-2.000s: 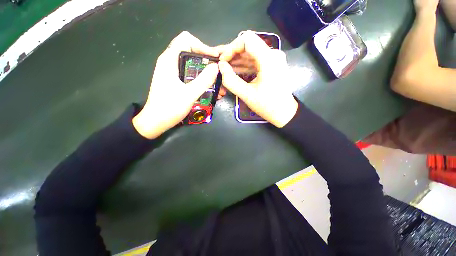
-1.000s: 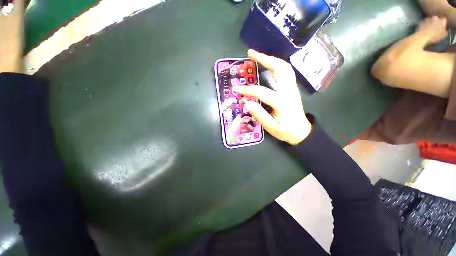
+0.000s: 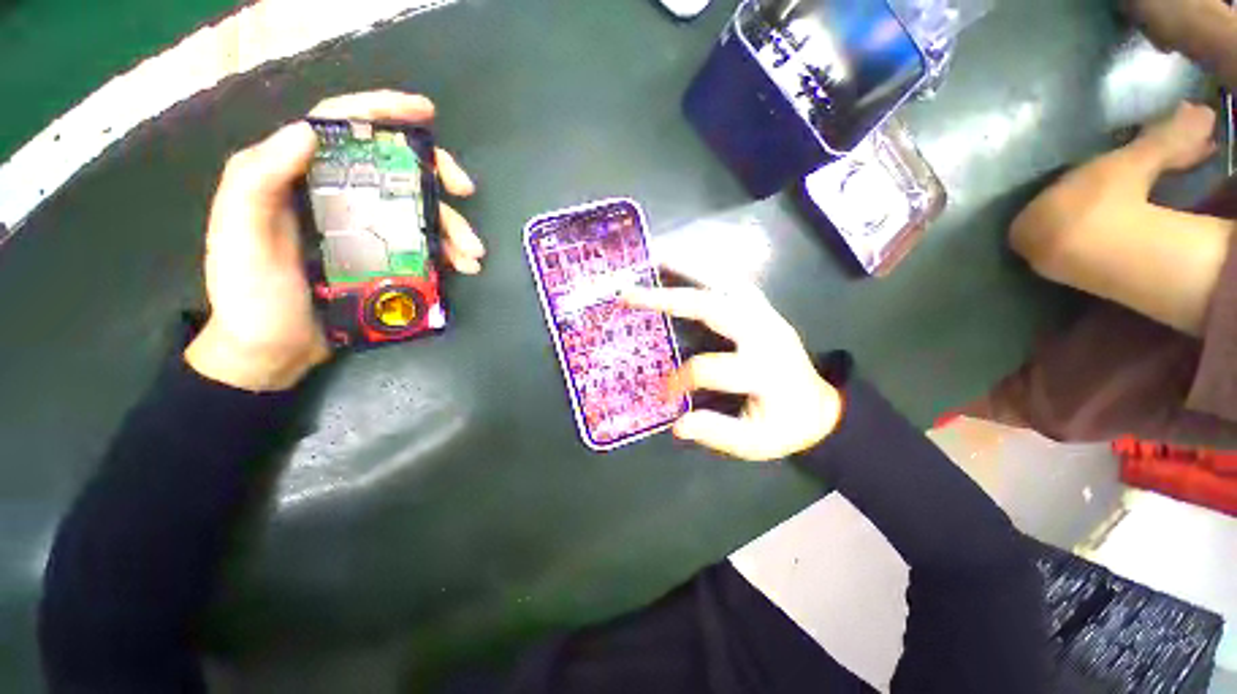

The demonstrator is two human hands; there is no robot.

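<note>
My left hand [image 3: 258, 251] holds a half-assembled handheld unit [image 3: 369, 224] above the table, face up. The unit shows a green circuit board with silver-grey areas in a black frame, and a red lower end with a gold ring. A smartphone [image 3: 606, 325] with a lit pink screen and pale purple rim lies flat on the table. My right hand [image 3: 746, 366] is over the phone's right side, fingers apart, with fingertips at the screen. It holds nothing.
A deep dark-blue parts bin [image 3: 760, 129] stands at the upper right, with a clear plastic case [image 3: 875, 197] beside it and a clear bag behind. Another person's forearm [image 3: 1126, 258] rests at the right. A conveyor belt [image 3: 82, 68] with a worn white edge runs at upper left.
My left hand has come back from the upper left edge with a unit in it. The phone appears lower and further left, its screen content changed; my right hand is still over it.
</note>
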